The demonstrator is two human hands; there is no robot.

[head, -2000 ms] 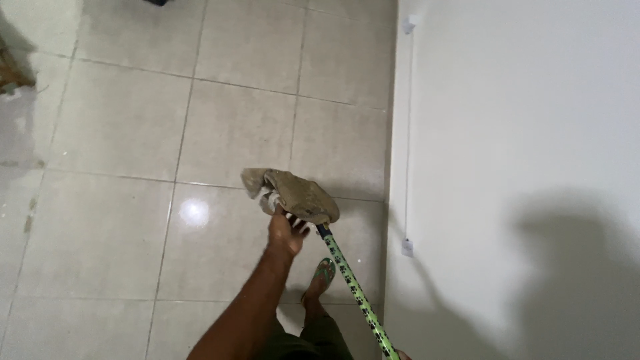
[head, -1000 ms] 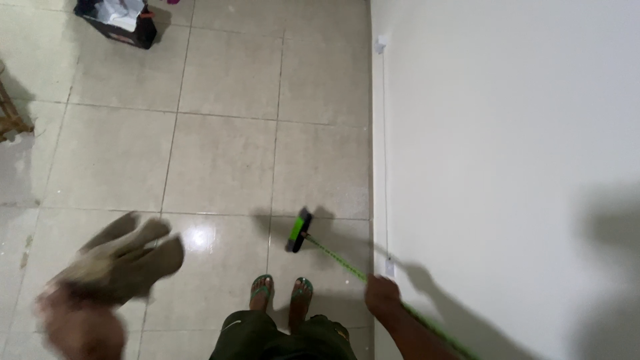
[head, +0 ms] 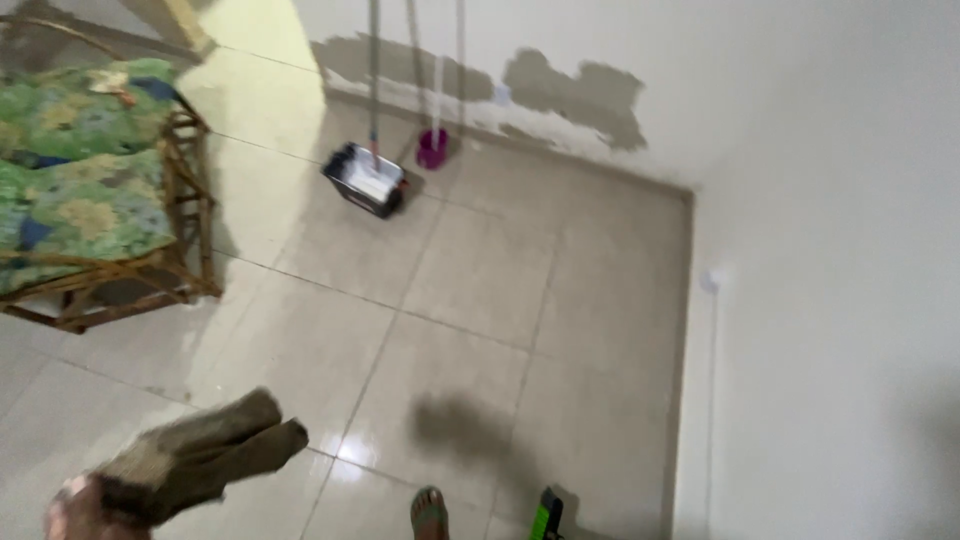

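At the lower left, my left hand [head: 94, 510] is closed on a brown cloth [head: 202, 457], which hangs out to the right in loose, slightly blurred folds. The green and black head of a broom or brush [head: 547, 515] rests on the floor at the bottom edge, right of my foot in a green flip-flop [head: 429, 514]. Its handle is out of frame, and so is my right hand.
A black bucket [head: 364, 184] with a pole stands near the far wall, beside a purple container [head: 432, 150] with a white handle. A cane chair [head: 187, 195] with floral cushions is at the left. The right wall [head: 817, 300] runs along the tiled floor.
The view has swung up and left, showing the chair and far wall. The cloth has come away from the broom head; my right hand, on the handle a second ago, is out of view.
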